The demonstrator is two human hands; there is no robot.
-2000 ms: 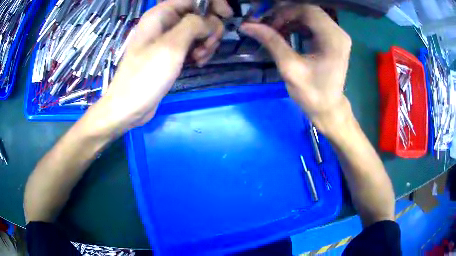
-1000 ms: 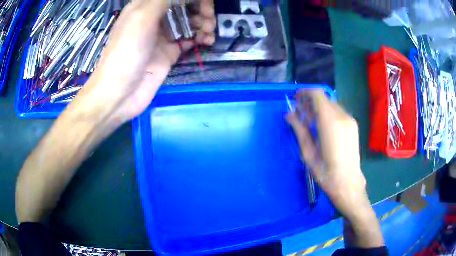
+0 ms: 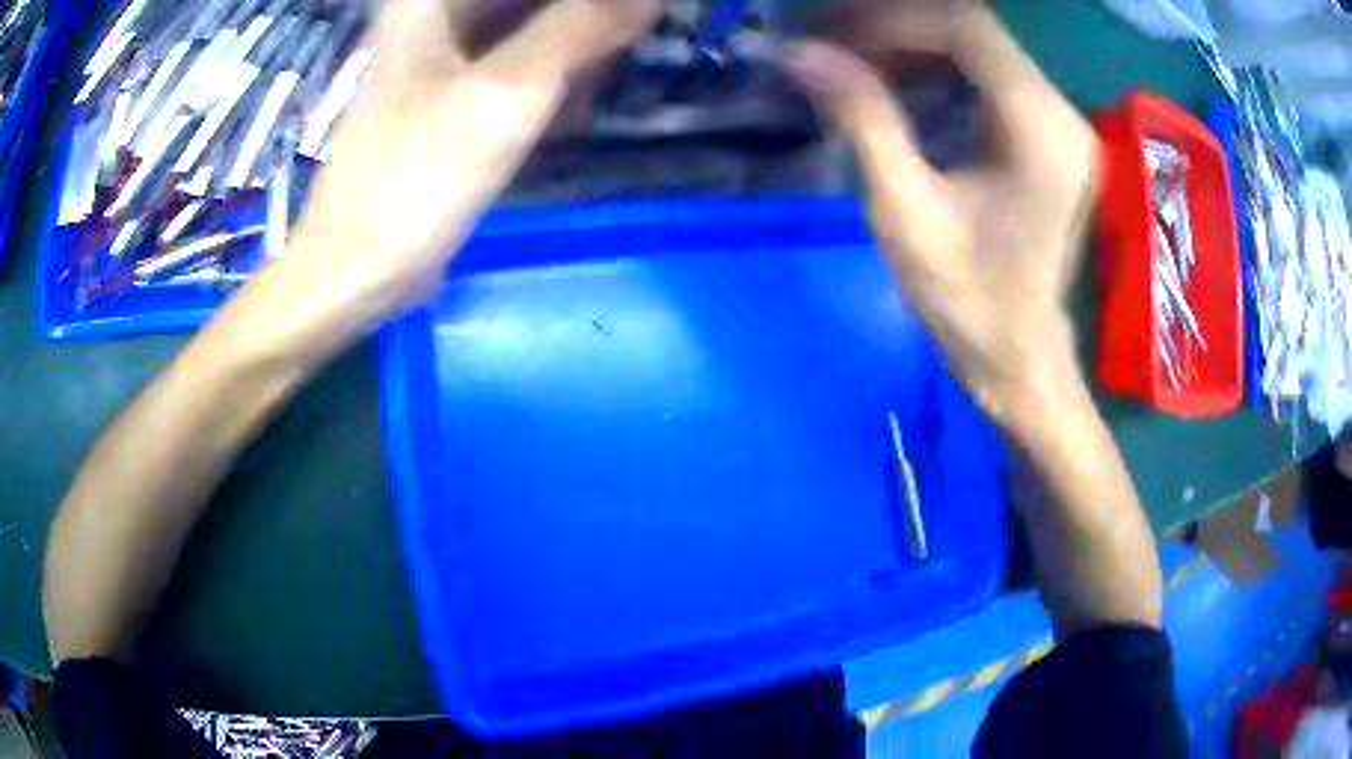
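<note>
The front blue tray [image 3: 653, 593] lies before me with one slim silver cylinder [image 3: 909, 497] at its right side, thin rod pointing away. My left hand [image 3: 445, 134] is beyond the tray's far left corner at the top edge, its fingers blurred and partly cut off. My right hand [image 3: 971, 193] is beyond the far right corner, also blurred, thumb towards the fixture. A small bright blue piece [image 3: 722, 21] shows between the hands. The dark fixture [image 3: 682, 111] behind the tray is blurred and mostly hidden. What either hand holds cannot be made out.
A blue tray [image 3: 126, 322] heaped with silver cylinders and red wires stands at the left. A small red bin [image 3: 1122, 282] with slim silver parts is at the right. Beside it lies a heap of slim silver-white parts [image 3: 1305, 282]. More silver parts show at the bottom left.
My right hand has moved from the right side of the front tray up to the fixture. Two cylinders lay in the tray two seconds ago; one shows now. My left hand stays near the fixture.
</note>
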